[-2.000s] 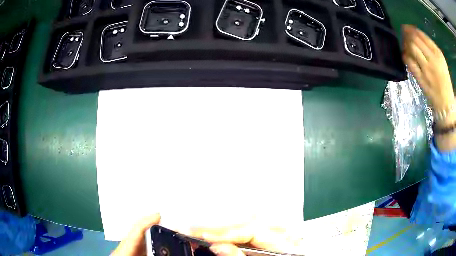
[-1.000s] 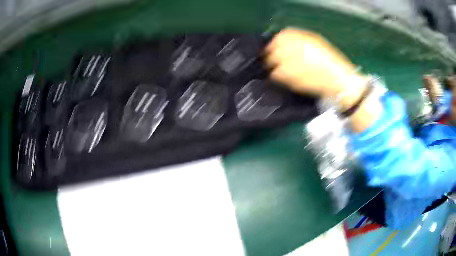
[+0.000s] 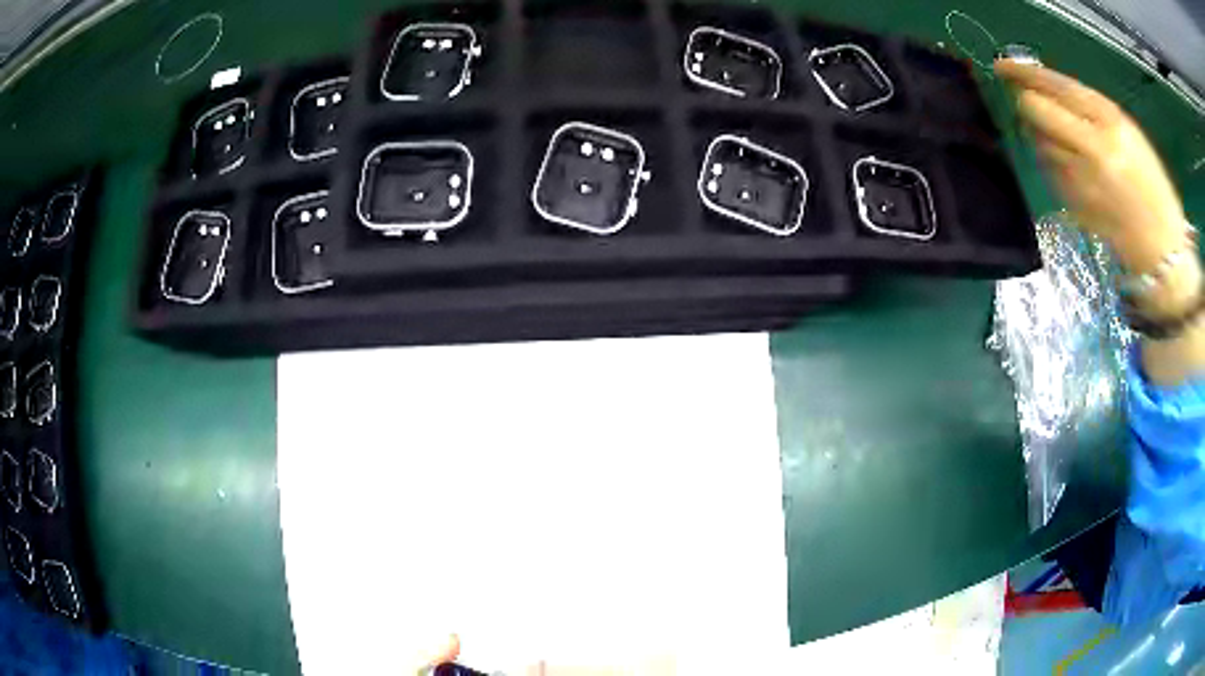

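Note:
The tip of my left hand (image 3: 447, 652) shows at the bottom edge, against a black piece (image 3: 457, 670) that looks like a watch housing; the rest of both is cut off. A faint, washed-out skin-toned patch beside it may be my right hand (image 3: 601, 667); its fingers and anything in them are hidden. The white paper sheet (image 3: 535, 489) lies in front of me. Behind it, the black foam tray (image 3: 529, 297) holds two rows of black housings with bright rims, and some pockets are empty.
Another person's hand (image 3: 1103, 165), with a blue sleeve, reaches in at the right beside the tray. Crinkled clear bags (image 3: 1051, 357) lie below it. A second foam tray (image 3: 79, 396) stands lengthwise at left. A small white label (image 3: 226, 77) lies behind the main tray.
My view swung right and back, and now sits higher, so the trays appear lower and my hands with the housing are mostly out of frame. The other person's hand is still at the right.

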